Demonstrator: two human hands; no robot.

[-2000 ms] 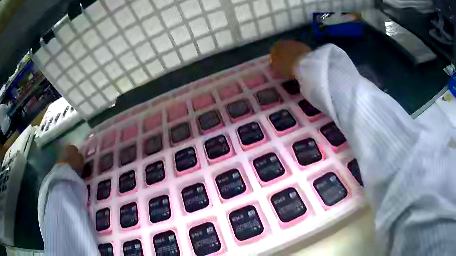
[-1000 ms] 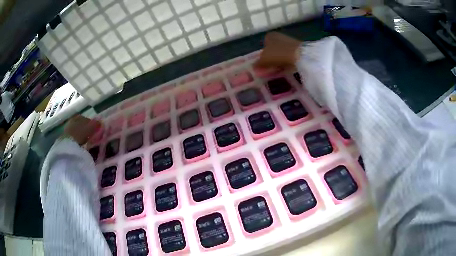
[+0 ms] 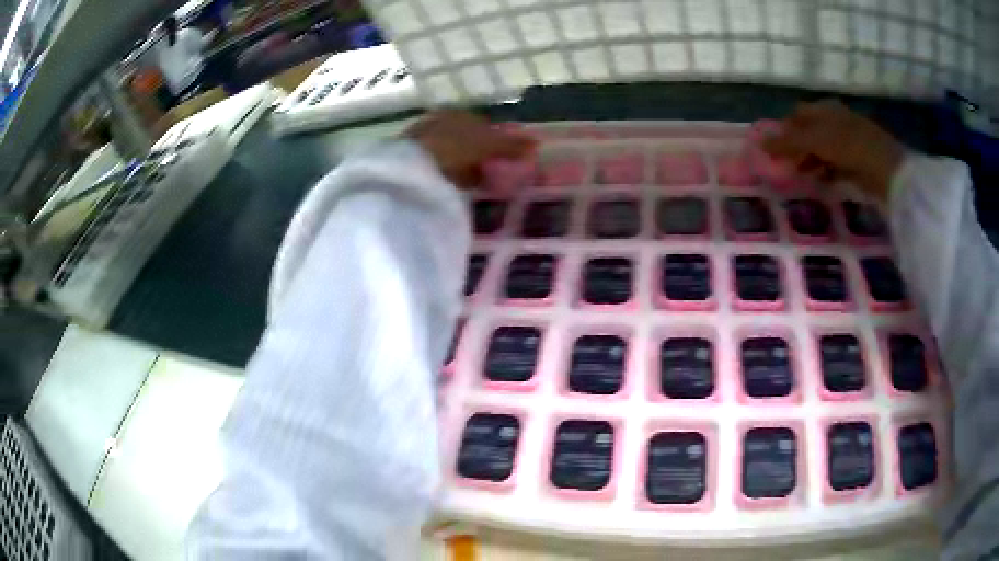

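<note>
A large white foam tray [image 3: 635, 411] lies before me, with rows of pink-rimmed watch units [image 3: 687, 367] in its pockets. The faces are black with small pale text. My left hand [image 3: 473, 148] is at the tray's back left, its fingertips by a pink unit in the back row. My right hand [image 3: 838, 145] is at the back right, its fingertips also by a pink unit there. Both hands are blurred, and whether the fingers hold units or only touch them cannot be told. White sleeves cover part of the tray's sides.
More trays with dark units stand at the far left [image 3: 142, 208] and back left [image 3: 348, 86] by a dark green surface [image 3: 219, 236]. A white grid panel [image 3: 701, 44] stands behind. An orange object [image 3: 462, 547] shows at the front edge. A person [image 3: 181, 55] is in the background.
The view has swung left, so the tray appears further right and squarer on. My left hand has moved inward along the back rows, nearer my right hand. The blue bin has left the view.
</note>
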